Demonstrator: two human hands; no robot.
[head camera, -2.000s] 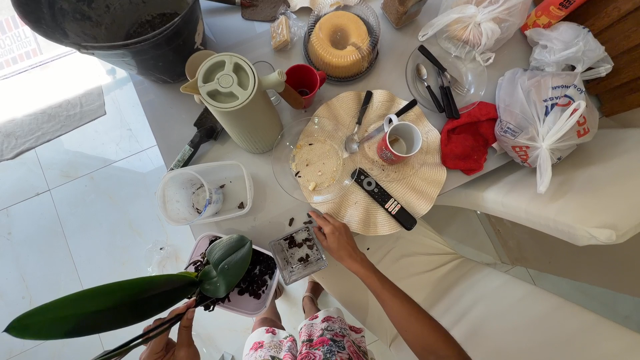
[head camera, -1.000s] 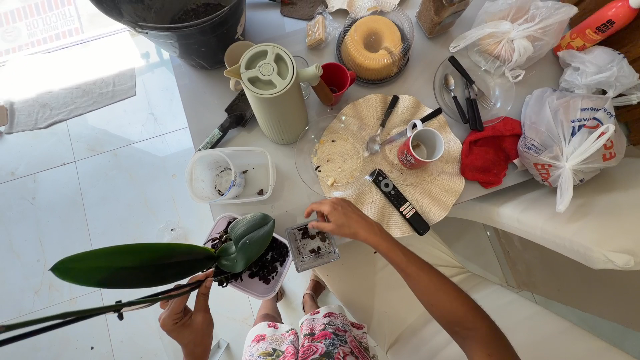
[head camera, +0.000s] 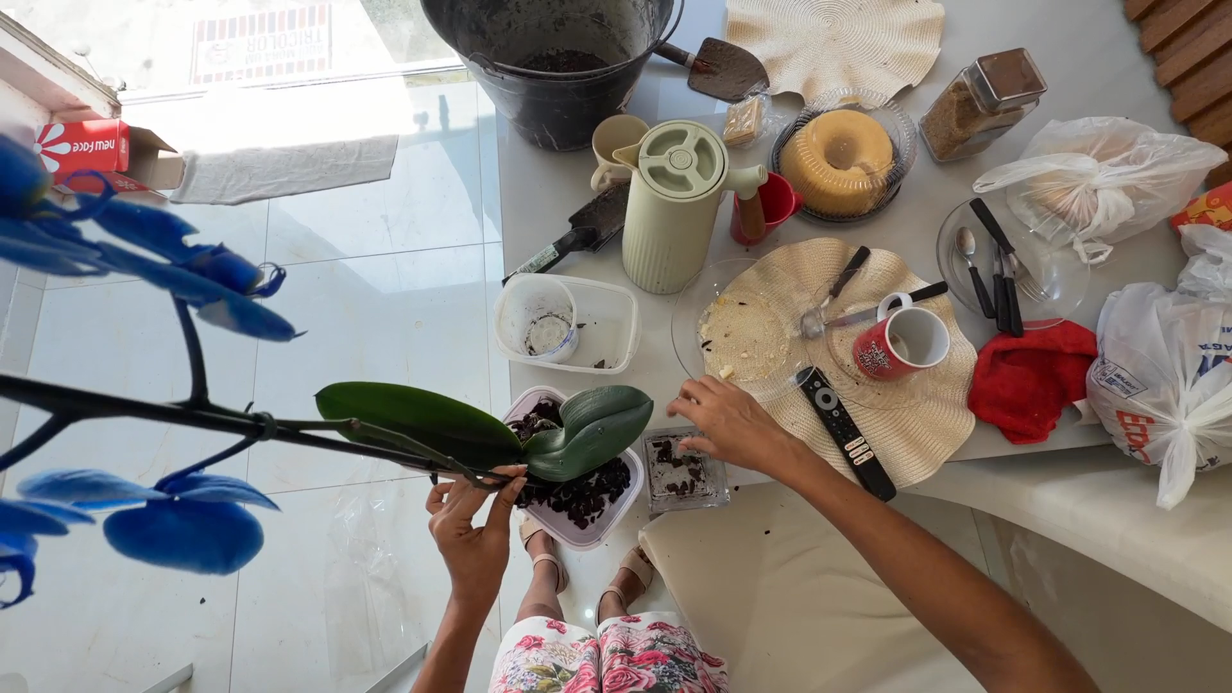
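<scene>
My left hand (head camera: 474, 520) pinches the stem of an orchid near its base. The stem (head camera: 221, 420) runs left to blue flowers (head camera: 183, 534), and two green leaves (head camera: 423, 423) spread over a pale plastic tub (head camera: 630, 486) of dark bark chips (head camera: 582, 496). The roots are hidden by leaves and bark. Over the upper right edge of a small clear square container (head camera: 685, 472), which holds some bark pieces, is my right hand (head camera: 722, 423), fingers bent; whether it holds a chip cannot be told.
Near the tub stand a clear container with a cup (head camera: 606, 322), a trowel (head camera: 577, 236), a green thermos jug (head camera: 674, 207) and a black bucket (head camera: 553, 96). Right of my right hand are a glass plate (head camera: 707, 318), a remote control (head camera: 845, 433) and a red mug (head camera: 885, 351). A cream chair (head camera: 818, 577) adjoins the table.
The view has shifted, and the blue flowers have come into it. The orchid's leaves have moved right over the tub with my left hand. My right hand stays around the small square container.
</scene>
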